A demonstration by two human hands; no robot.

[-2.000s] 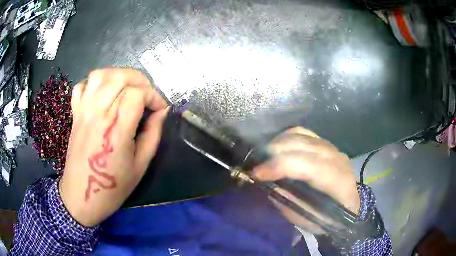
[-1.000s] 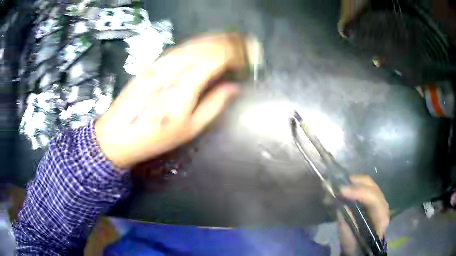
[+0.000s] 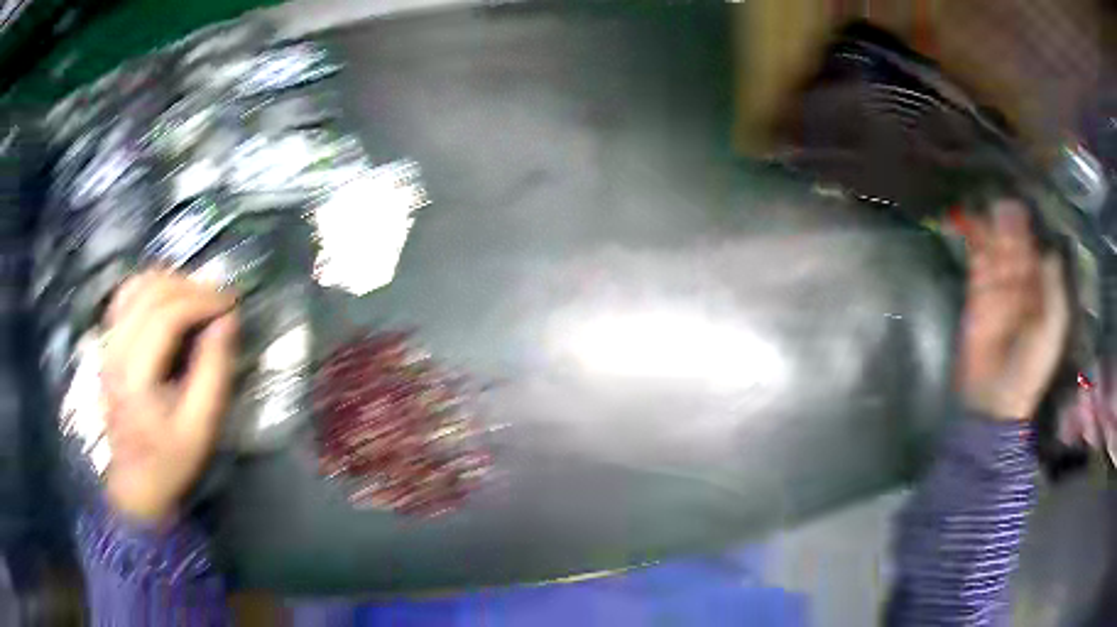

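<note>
The frame is strongly blurred. My left hand (image 3: 165, 380) is at the left, over the large jumbled pile of circuit boards (image 3: 196, 147). Its fingers are bent, and whether they grip a board cannot be told. My right hand (image 3: 1011, 312) is at the far right edge of the bench mat, with a small red-orange spot at its fingertips. What it holds cannot be made out. The soldering iron cannot be made out. The dark red component pile (image 3: 398, 423) lies on the mat to the right of my left hand.
A bright white group of boards (image 3: 365, 230) lies above the component pile. The dark mat (image 3: 527, 453) spans the middle, with a strong glare patch. A dark bundled object (image 3: 900, 116) is at the upper right. A green surface (image 3: 49, 55) shows at the upper left.
The view has shifted. My left hand has moved left and down onto the board pile. My right hand has moved right, and the iron seen in it earlier is no longer discernible.
</note>
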